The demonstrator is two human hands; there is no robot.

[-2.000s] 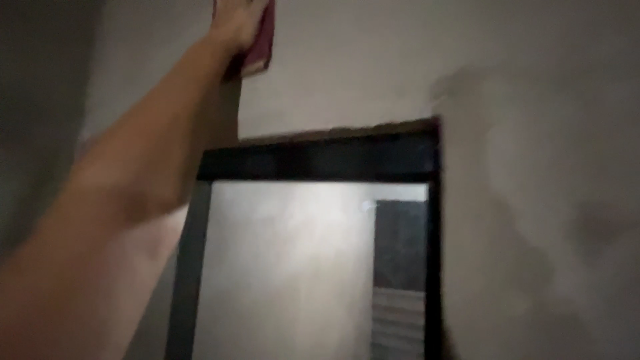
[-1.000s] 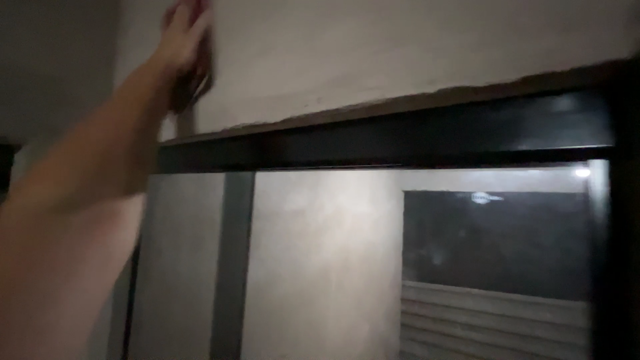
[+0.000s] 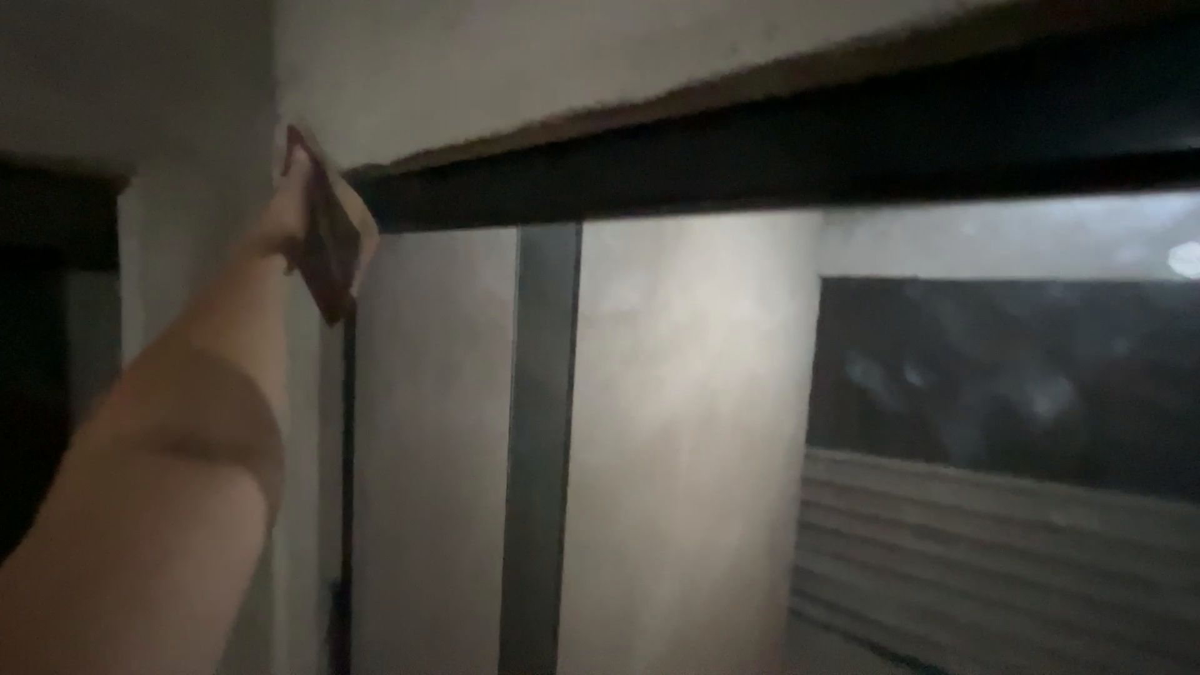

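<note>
An arm reaches up from the lower left, and I take its hand (image 3: pixel 289 216) for my left hand. It is shut on a flat, dark red block or pad (image 3: pixel 328 239) with a paler layer on its far side. The pad is tilted, close to the wall edge beside the upper left corner of a dark frame (image 3: pixel 600 169). Blur hides whether the pad touches the wall. My right hand is not in view.
Grey plastered wall (image 3: pixel 562 56) runs above the frame, with a rough edge along it. Below are a dark upright bar (image 3: pixel 542 422) and glass showing a pale surface and horizontal slats (image 3: pixel 984 544). A dark opening (image 3: pixel 37 375) lies far left.
The hand with the red pad has come down from high on the wall to the frame's upper left corner. The view has swung and moved nearer to the frame.
</note>
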